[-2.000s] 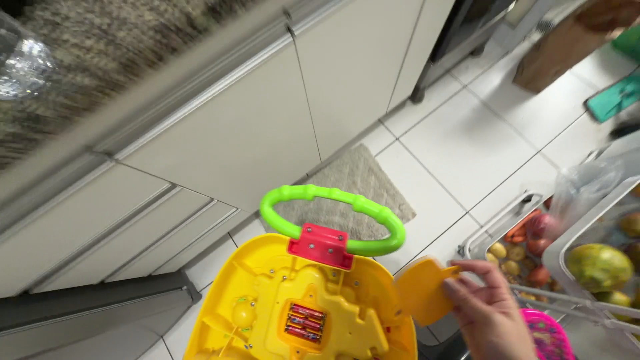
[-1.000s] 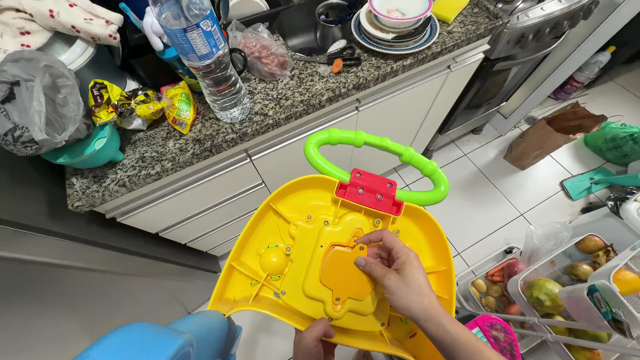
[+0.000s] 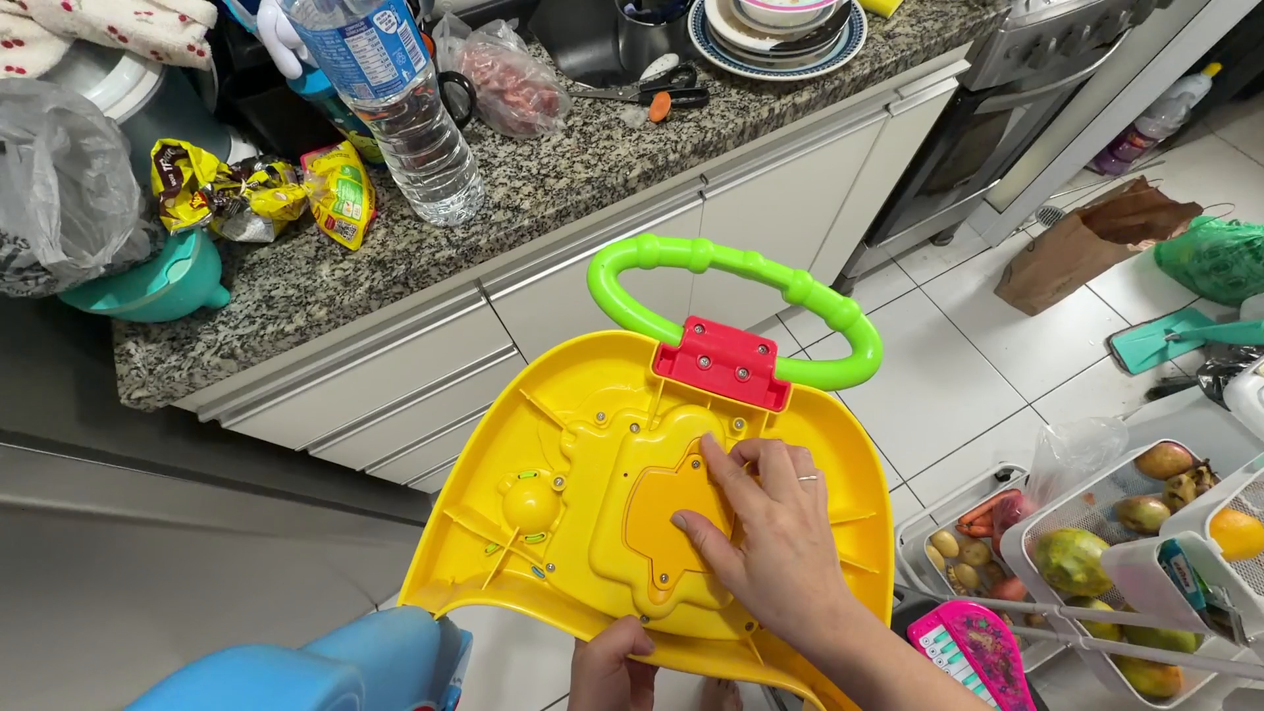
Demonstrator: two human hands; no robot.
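The underside of a yellow plastic toy panel (image 3: pixel 839 464) faces me, with a green plastic handle (image 3: pixel 632 286) joined at its top edge by a red screwed bracket (image 3: pixel 721 360). My left hand (image 3: pixel 614 667) grips the panel's lower rim, its thumb on the plastic. An orange-yellow battery cover (image 3: pixel 657 513) lies over the middle of the panel, a screw visible at its top and bottom. My right hand (image 3: pixel 775 533) rests on the cover's right side, fingers and thumb apart, pressing its surface. The battery compartment is hidden under it.
A granite counter (image 3: pixel 553 197) holds a water bottle (image 3: pixel 395 109), snack wrappers (image 3: pixel 247 197), scissors (image 3: pixel 652 91) and stacked plates (image 3: pixel 780 39). Produce baskets (image 3: pixel 1037 538) and a pink toy keyboard (image 3: pixel 973 652) stand at right. A blue plastic object (image 3: pixel 326 662) is lower left; a paper bag (image 3: pixel 1091 247) stands on the floor.
The cover, held in my right hand beside the panel two seconds ago, now lies over the batteries. My left hand has come into view at the lower rim. The view has shifted.
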